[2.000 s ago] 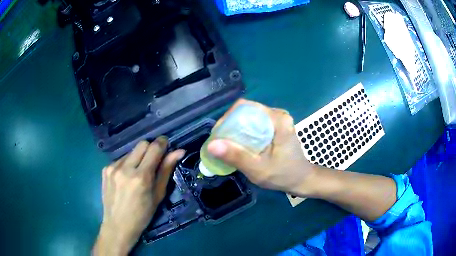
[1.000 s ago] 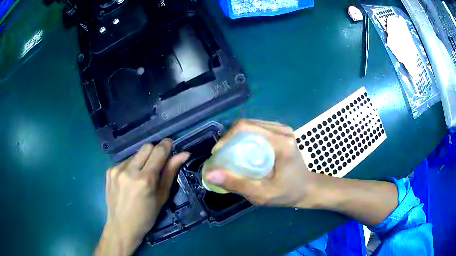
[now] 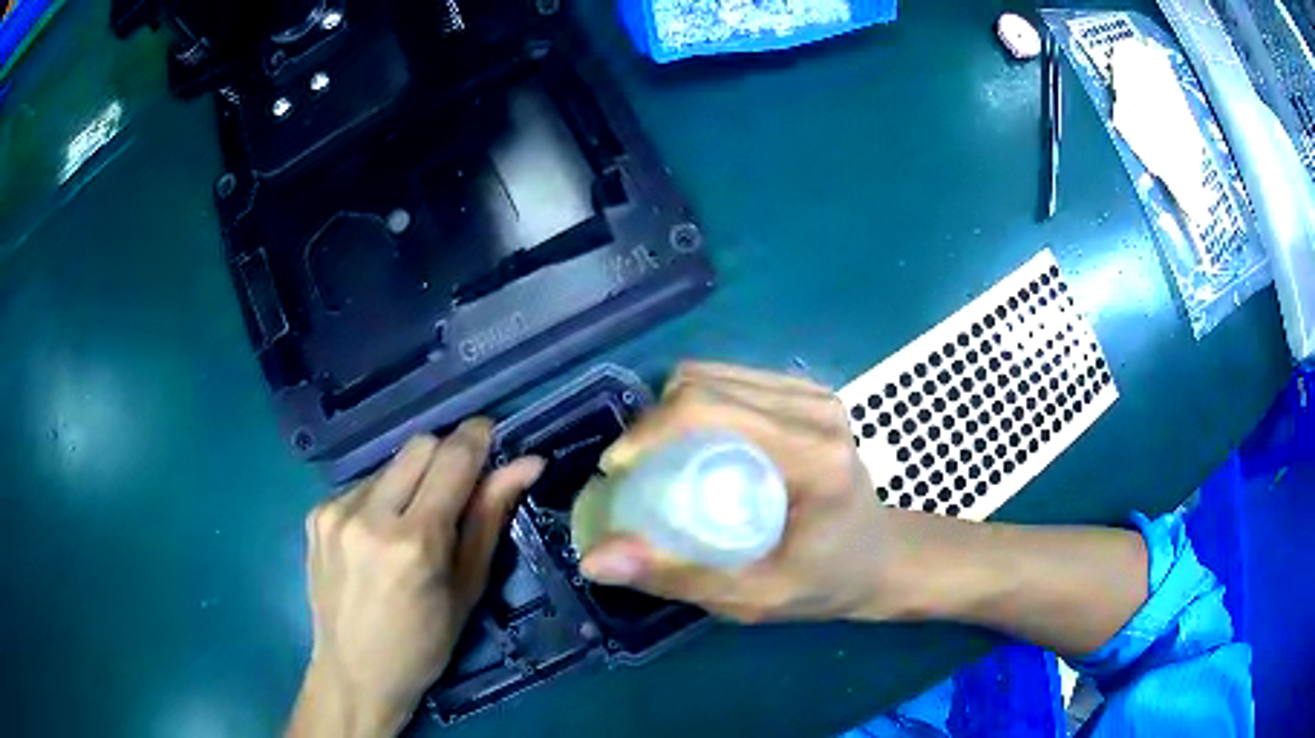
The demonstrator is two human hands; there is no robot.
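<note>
A black plastic housing (image 3: 584,630) lies on the green bench, touching or close to the front edge of the large black press fixture (image 3: 476,202). My left hand (image 3: 397,555) is on the housing's left side, fingers and thumb gripping its edge. My right hand (image 3: 786,498) is shut on the translucent glue bottle (image 3: 692,498), held tilted over the housing. The bottle's tip is hidden behind the bottle and my fingers, so contact with the housing cannot be seen.
A cream dot sheet (image 3: 995,389) lies right of my right hand. Dark tweezers (image 3: 1053,130) and a small pinkish round piece (image 3: 1018,36) lie at upper right. Beyond are bagged dot sheets (image 3: 1175,173). A blue parts bin (image 3: 764,26) with whitish pieces stands at the top.
My right hand and the glue bottle have moved a little down over the housing, towards the wearer. My left hand stays on the housing's left side.
</note>
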